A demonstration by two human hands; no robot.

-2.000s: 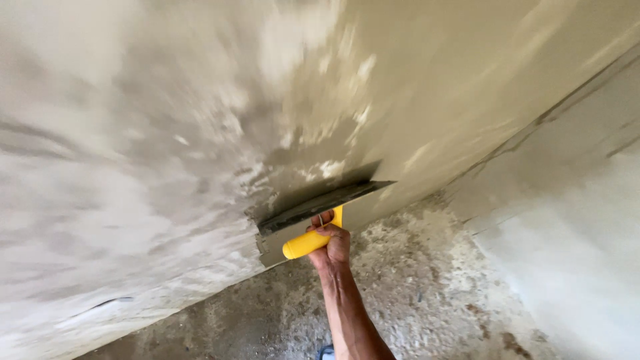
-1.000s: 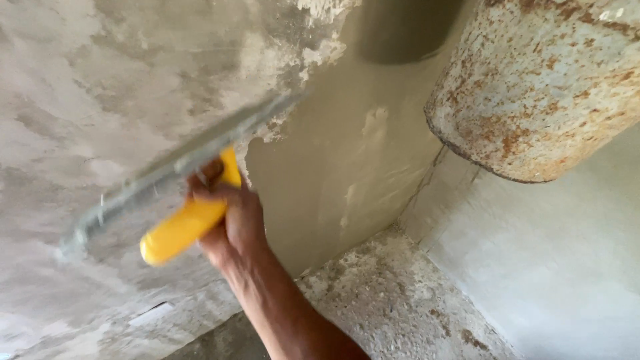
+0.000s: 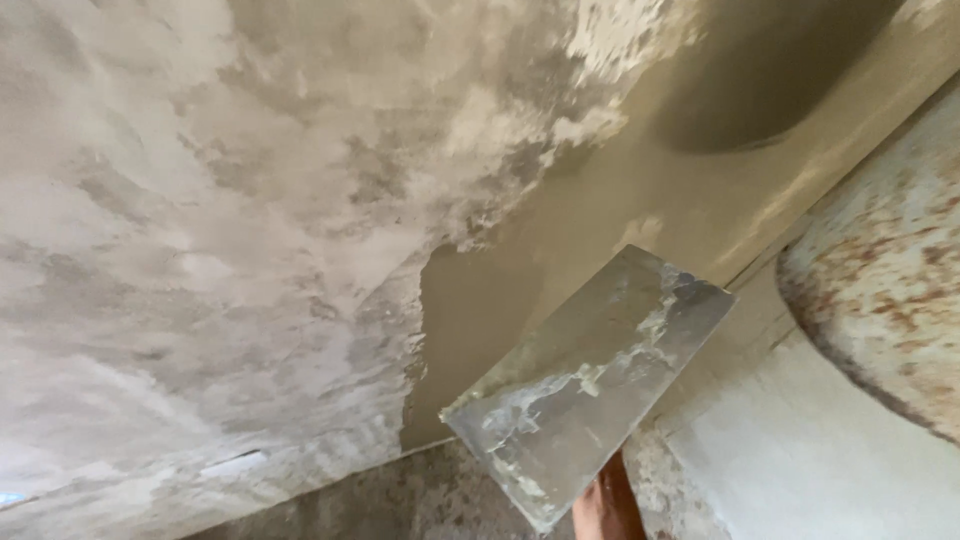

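Note:
A rectangular steel finishing trowel (image 3: 592,382) is turned with its flat face toward me, smeared with wet plaster along its middle and edges. Behind its lower edge, only the wrist and part of the forearm of my right hand (image 3: 609,501) show; the blade hides the fingers and the yellow handle. The trowel appears in front of a smooth, darker patch of fresh plaster (image 3: 480,322) on the wall. To the left and above, the wall's older coat (image 3: 262,225) is pale and blotchy, with a ragged edge against the fresh patch. My left hand is out of view.
At the right edge is a rusty, paint-flaked curved object (image 3: 892,300), perhaps a metal container, casting a dark shadow (image 3: 757,82) on the plaster. An adjoining pale wall (image 3: 787,457) is at lower right. Rough, stained concrete (image 3: 390,499) runs along the bottom.
The trowel, edge-on with its yellow handle showing before, has turned its flat face to me and moved right. The rusty object came into view after the earliest frame and now sits farther right.

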